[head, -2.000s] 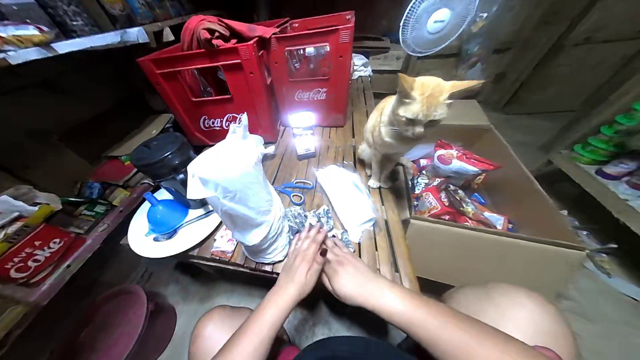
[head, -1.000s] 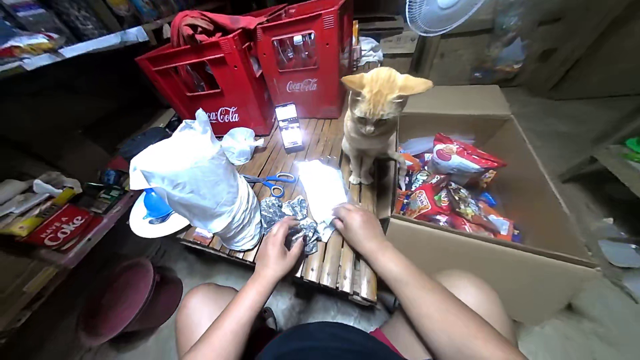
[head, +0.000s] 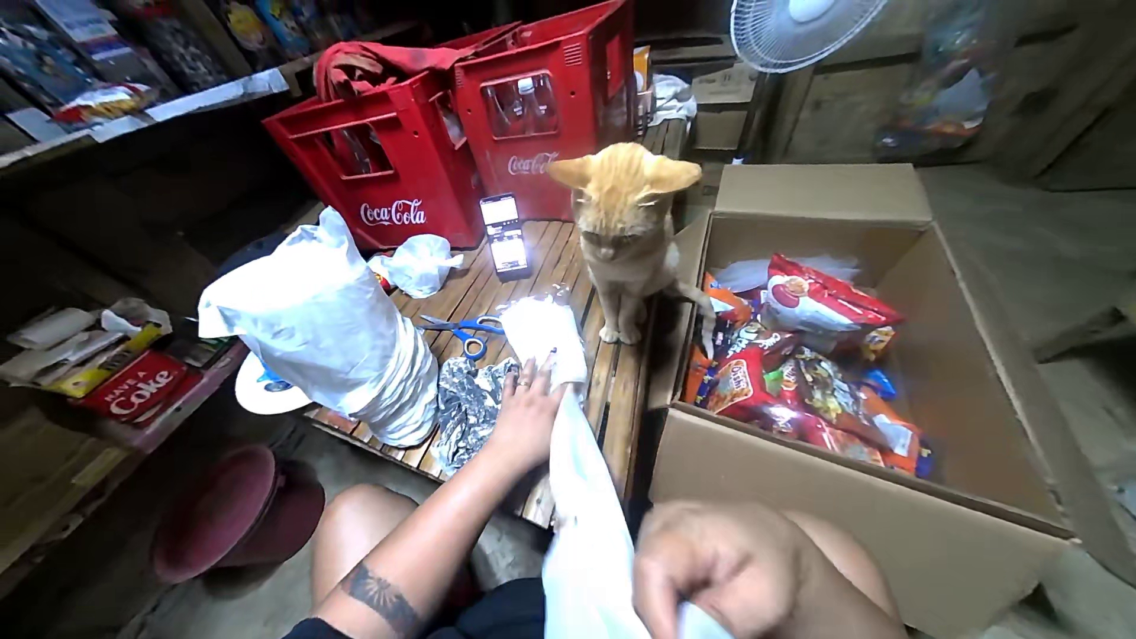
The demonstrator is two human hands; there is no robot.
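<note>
My left hand [head: 530, 410] lies with fingers spread on the near end of a stack of white plastic bags [head: 543, 333] on the slatted bamboo table. Close to the camera, my right hand [head: 714, 564] is closed on the end of a white plastic bag [head: 586, 506], which stretches from the stack toward me. Left of my left hand lies crumpled silver foil [head: 470, 408]. Blue-handled scissors [head: 468, 335] rest just behind the foil. A tall bundle wrapped in white plastic [head: 324, 328] stands at the table's left.
An orange cat [head: 626, 231] sits at the table's right edge, beside an open cardboard box [head: 799, 470] of snack packets. A lit phone [head: 506, 240] stands before red Coca-Cola crates [head: 382, 169]. A maroon basin [head: 222, 515] is on the floor, and a fan [head: 799, 31] stands behind.
My right hand has come back toward me from the stack and now holds a stretched white bag. My left hand has moved from the foil onto the stack.
</note>
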